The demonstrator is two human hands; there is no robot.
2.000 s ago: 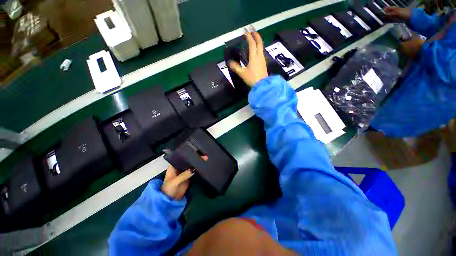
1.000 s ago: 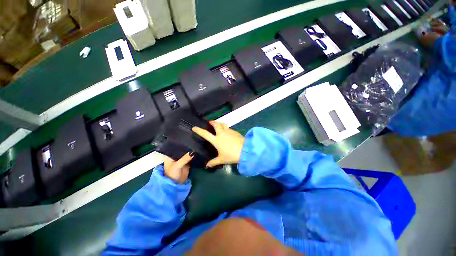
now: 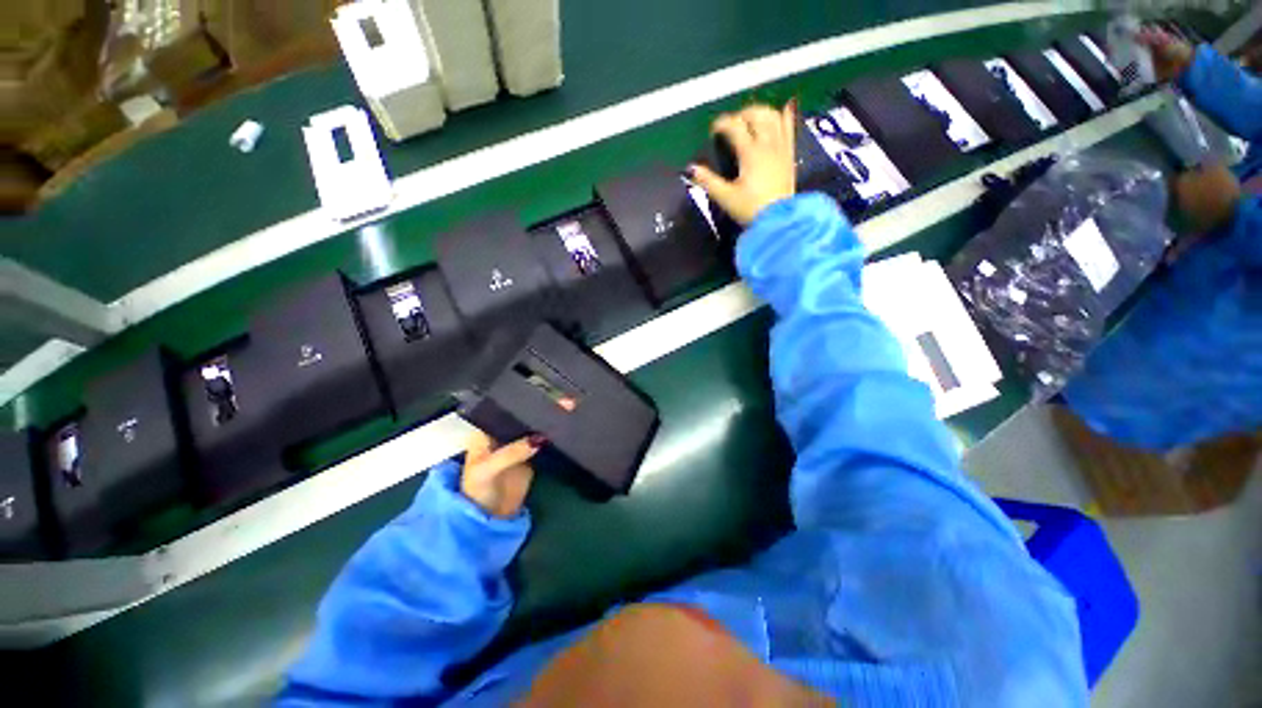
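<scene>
My left hand (image 3: 498,477) holds black slotted inserts (image 3: 598,422) over the bench's near rail; a finger shows through the slot. My right hand (image 3: 758,163) is over the row of boxes, fingers spread and bent down. A dark part shows by its fingertips, mostly hidden, so its grip is unclear. Open black box bases (image 3: 411,315) with small white-and-dark contents stand in a row, beside black lids (image 3: 312,357) with tiny pale logos. A white card with a black picture (image 3: 855,152) lies on a box right of my right hand.
White slotted inserts (image 3: 941,353) and a clear bag of dark parts (image 3: 1073,263) lie at right. Tall white stacks (image 3: 526,49) and a single white piece (image 3: 346,166) stand across the line. Another person's hand (image 3: 1207,197) is at far right. A blue stool (image 3: 1073,595) is below.
My right hand has left the inserts in my left hand and reached up and right over the boxes. The box row has shifted left. My left hand has barely moved.
</scene>
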